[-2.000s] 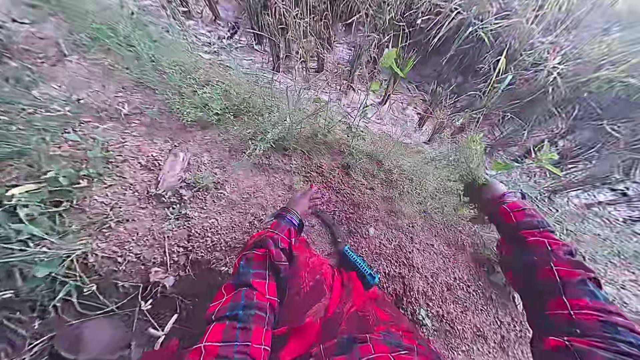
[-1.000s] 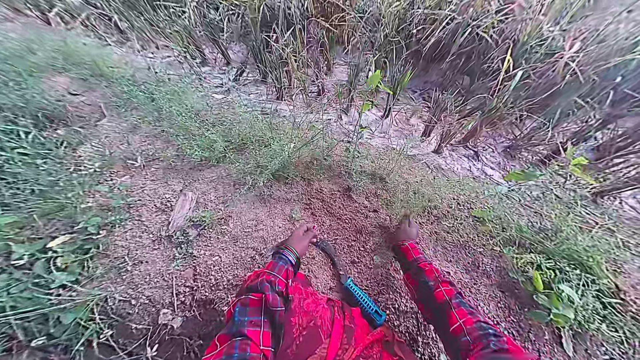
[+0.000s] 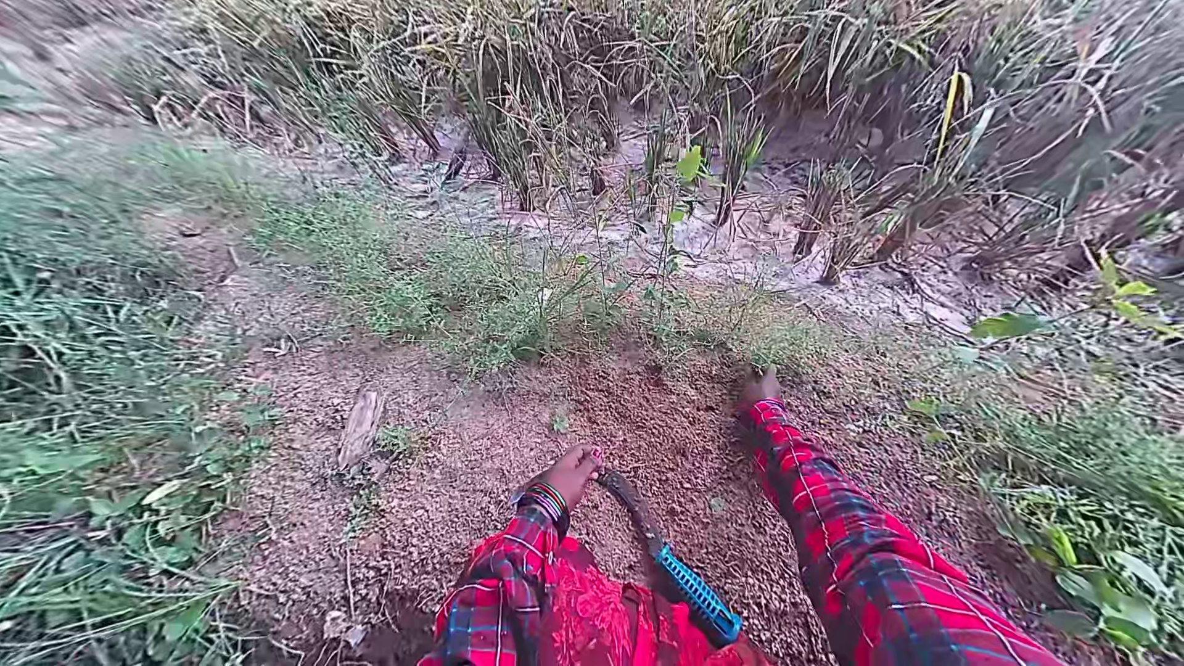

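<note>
A sickle with a dark curved blade [image 3: 634, 507] and a blue ribbed handle [image 3: 698, 592] lies by the red patterned cloth over my lap. My left hand [image 3: 568, 474], with several bangles at the wrist, is at the tip end of the blade; whether its fingers grip the blade cannot be told. My right hand [image 3: 760, 385] reaches forward to the low green weeds [image 3: 786, 340] at the edge of the crumbly soil [image 3: 657, 421]. Its fingers are partly hidden, and what they hold cannot be seen.
A flat piece of wood [image 3: 361, 428] lies on the soil at the left. Tall grass-like stalks [image 3: 527, 111] stand in pale wet mud [image 3: 740, 242] beyond the weeds. Leafy plants [image 3: 1101, 583] grow at the lower right, and grass [image 3: 74, 444] covers the left side.
My right hand was far out at the right among weeds two seconds ago, then came back toward the middle. My left hand stays near the blade tip. The view has shifted.
</note>
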